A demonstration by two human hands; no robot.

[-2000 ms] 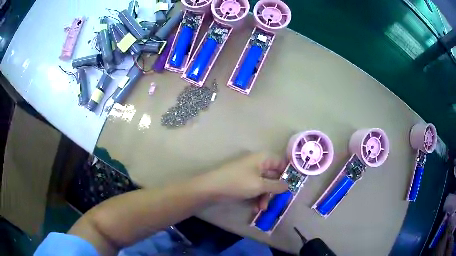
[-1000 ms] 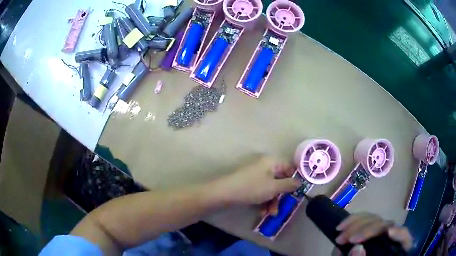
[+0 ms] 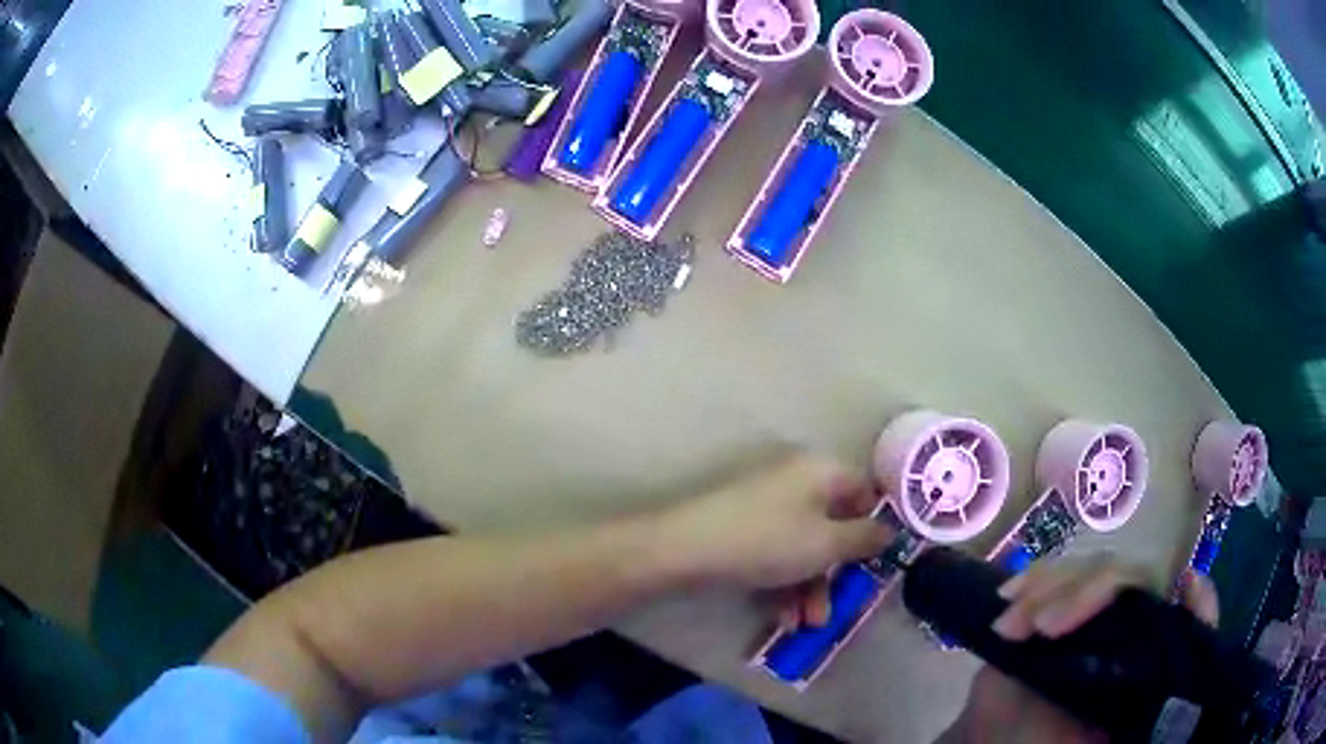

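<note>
A half-assembled pink fan unit (image 3: pixel 945 477) lies on the tan mat, with a blue battery (image 3: pixel 826 628) in its handle and a green circuit board between head and battery. My left hand (image 3: pixel 793 538) grips the handle beside the board, fingers on both sides. My right hand (image 3: pixel 1076 603) holds a black electric screwdriver (image 3: pixel 989 603), its tip at the circuit board. The bit is mostly hidden, and I cannot tell whether a screw is under it. The screwdriver partly covers the neighbouring fan unit (image 3: pixel 1094 475).
Several fan units (image 3: pixel 793 196) lie at the top; another (image 3: pixel 1230 465) is at the right. A heap of tiny screws (image 3: pixel 604 295) and a small pink piece (image 3: pixel 496 227) lie on the mat. Wired grey cylinders (image 3: pixel 359 90) and a pink strip (image 3: pixel 243 50) lie on the white surface.
My right hand has come into view gripping the screwdriver, which has moved up from the lower edge to the circuit board. My left hand keeps its hold. The whole view has shifted slightly.
</note>
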